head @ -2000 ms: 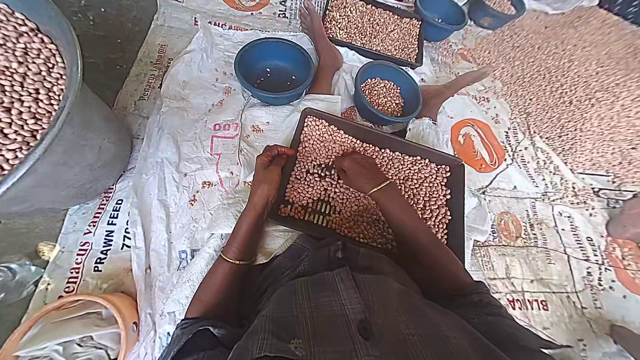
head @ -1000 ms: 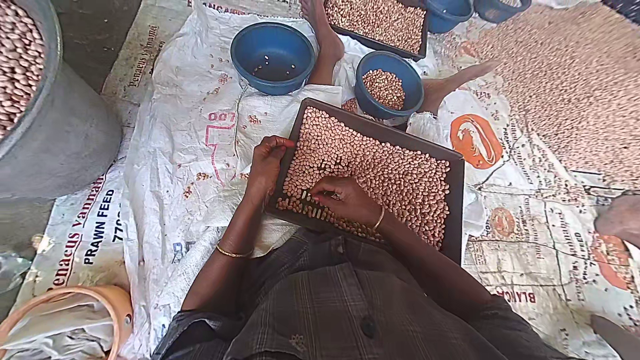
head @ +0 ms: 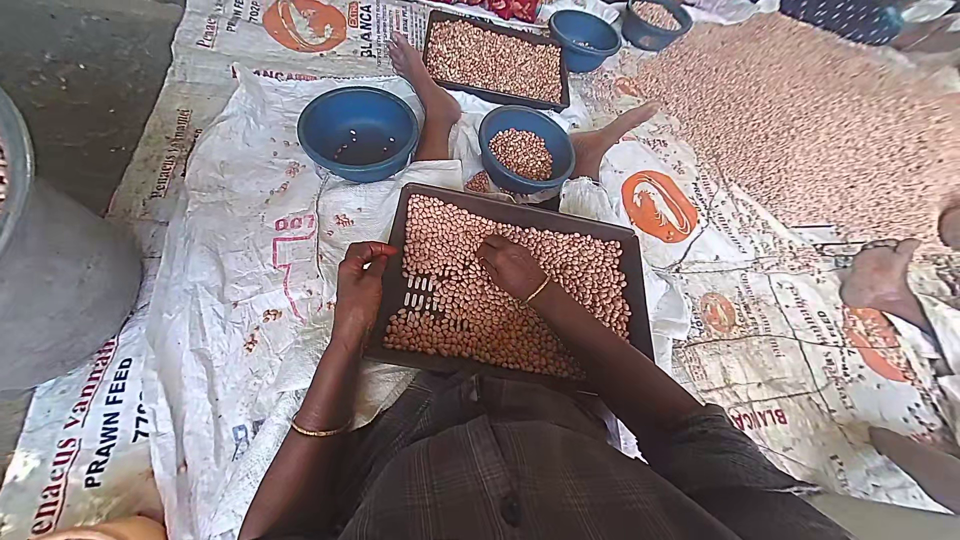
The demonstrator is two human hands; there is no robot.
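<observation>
A dark slotted tray [head: 637, 300] full of pinkish shelled nuts or beans [head: 555, 315] rests at my lap, with slots showing at its left part. My left hand [head: 362, 277] is at the tray's left rim, thumb and fingertips together; whether a nut is between them cannot be told. My right hand [head: 510, 264] lies over the nuts near the tray's upper middle, fingers bent down onto them, their tips partly hidden. Beyond the tray stand a blue plastic basin [head: 358, 135] with a few nuts and a smaller blue bowl [head: 526, 150] partly filled with nuts.
A second nut-filled tray [head: 495, 60] and two more blue bowls [head: 585, 41] [head: 656, 24] lie farther off. A large nut heap [head: 810, 112] spreads at right, near other people's feet [head: 881, 277]. A big grey tub [head: 67, 285] stands left. Printed white sacks [head: 225, 247] cover the floor.
Since one second ago, my right hand has moved from the tray's slotted lower left up to its upper middle. My left hand remains at the left rim. The view has shifted.
</observation>
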